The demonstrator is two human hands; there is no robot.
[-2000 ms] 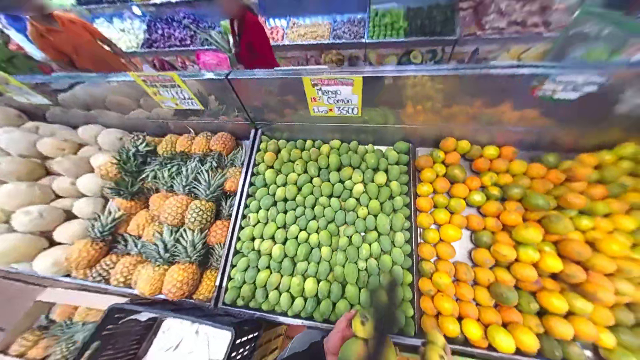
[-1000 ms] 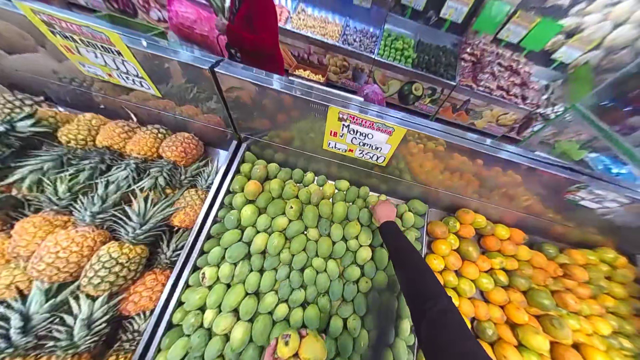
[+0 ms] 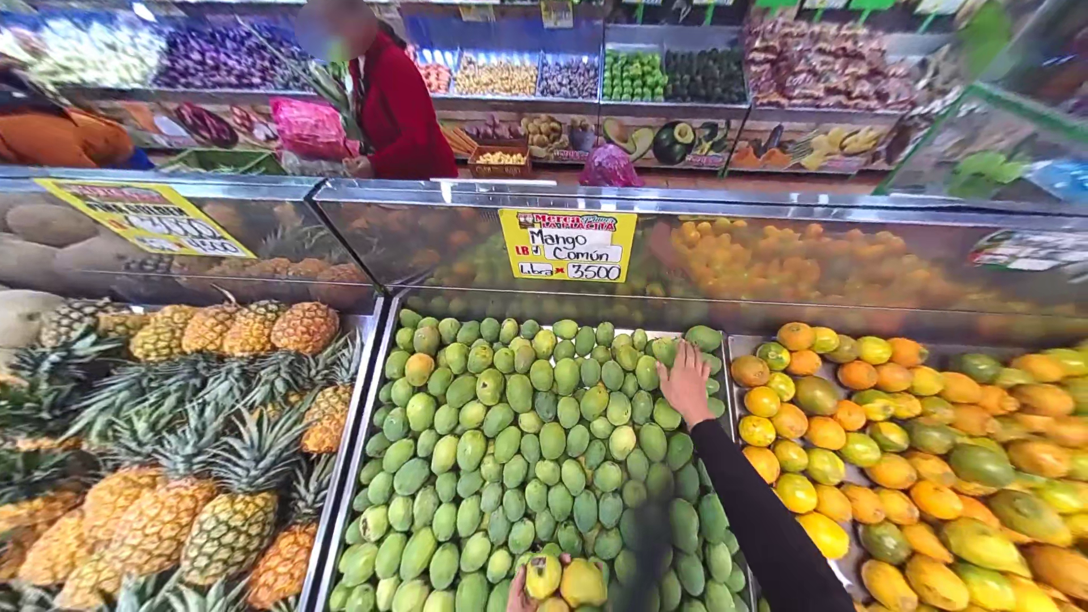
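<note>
Green mangoes (image 3: 510, 442) fill the middle bin in close rows. My right hand (image 3: 685, 382), in a black sleeve, reaches to the bin's back right corner and rests on green mangoes there, its fingers spread. At the bottom edge, my left hand (image 3: 520, 592) holds several yellowish mangoes (image 3: 583, 581) above the green ones; most of that hand is hidden by the fruit and the frame edge. Behind the bin, a yellow price sign (image 3: 568, 246) hangs on the metal back panel.
Pineapples (image 3: 229, 527) fill the bin on the left. Orange and yellow mangoes (image 3: 901, 501) lie in the right bin. A metal ledge (image 3: 680, 202) runs behind the bins. Beyond it a person in red (image 3: 404, 119) stands near a pink bag (image 3: 308, 127) and produce shelves.
My right arm, absent two seconds ago, reaches over the green mangoes; its hand stays near the back right corner since one second ago. The left hand still holds yellowish mangoes. The view has shifted.
</note>
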